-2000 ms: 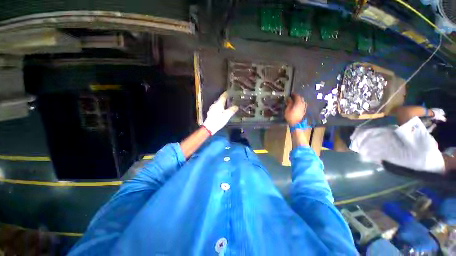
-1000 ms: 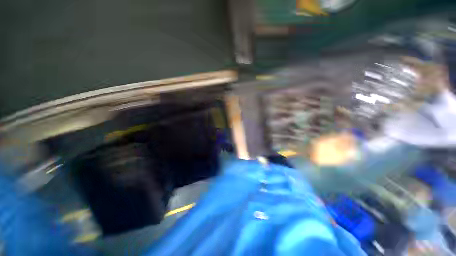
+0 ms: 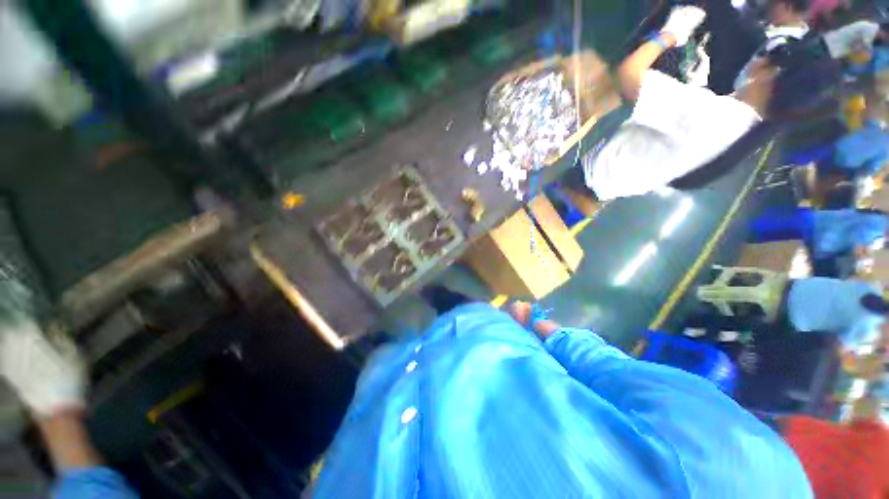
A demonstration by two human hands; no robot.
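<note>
The dark grey four-pocket pallet [image 3: 393, 232] lies flat on the dark bench, with brown-black pockets. My left hand [image 3: 41, 370], in a white glove, is at the far left edge, blurred and well away from the pallet. My bare right hand [image 3: 521, 312], with a blue wrist band, is low beside my jacket, small and partly hidden. Neither hand touches the pallet. I cannot tell whether either holds anything. A heap of small silver-white parts [image 3: 531, 117] lies beyond the pallet, partly in an open cardboard box [image 3: 593, 83], with some loose on the bench.
Green boards [image 3: 424, 70] line the bench's far side. A pale edge rail [image 3: 300, 297] is left of the pallet. Cardboard boxes [image 3: 521, 255] stand below the bench edge. A person in white [image 3: 673, 132] is at the upper right. Other people are farther right.
The view has turned and shifted. My hands were at the pallet's two sides two seconds ago; now my left is far out to the left and my right is down by my body.
</note>
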